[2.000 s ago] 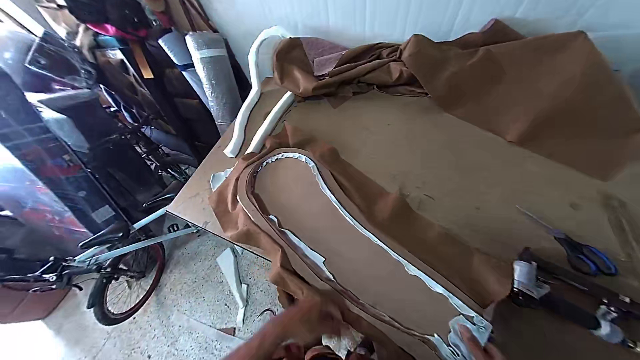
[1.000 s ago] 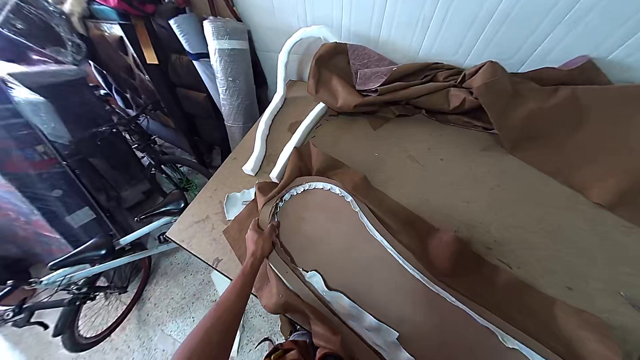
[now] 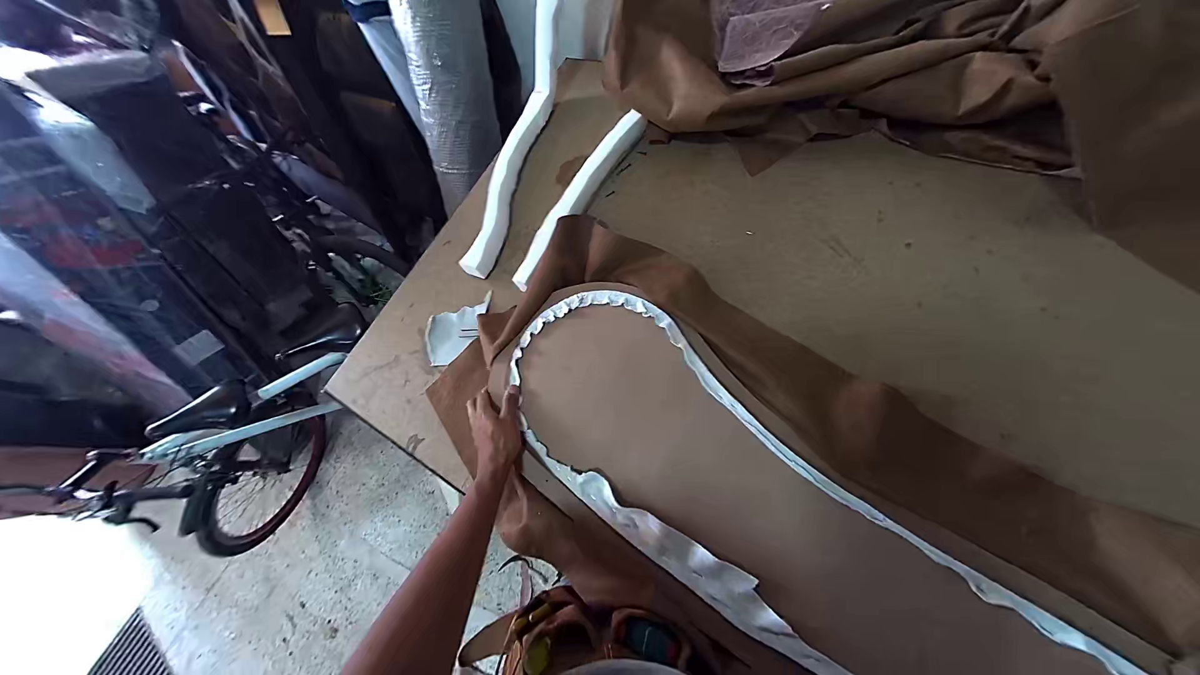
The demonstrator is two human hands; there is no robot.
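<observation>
A long panel (image 3: 637,403) with a rounded end lies on the table, edged by a white fabric strip (image 3: 741,412) that is gathered around the curve. Brown fabric (image 3: 797,375) spreads out beneath and around it. My left hand (image 3: 494,433) rests at the panel's left rim, its fingertips on the brown fabric and the thumb by the white edging; whether it pinches the fabric is unclear. Along the near side the white strip (image 3: 656,539) widens into a loose, wavy flap over the panel. My right hand is out of view.
Two white foam strips (image 3: 506,178) (image 3: 586,192) and a white scrap (image 3: 455,333) lie near the table's left edge (image 3: 394,441). Crumpled brown fabric (image 3: 872,75) is heaped at the back. A bicycle (image 3: 253,441) stands left of the table, and a tool pouch (image 3: 600,633) shows at the bottom.
My left hand has moved down along the panel's left rim since one second ago. My right hand, at the panel's lower right two seconds ago, is out of view. The view has shifted closer to the rounded end.
</observation>
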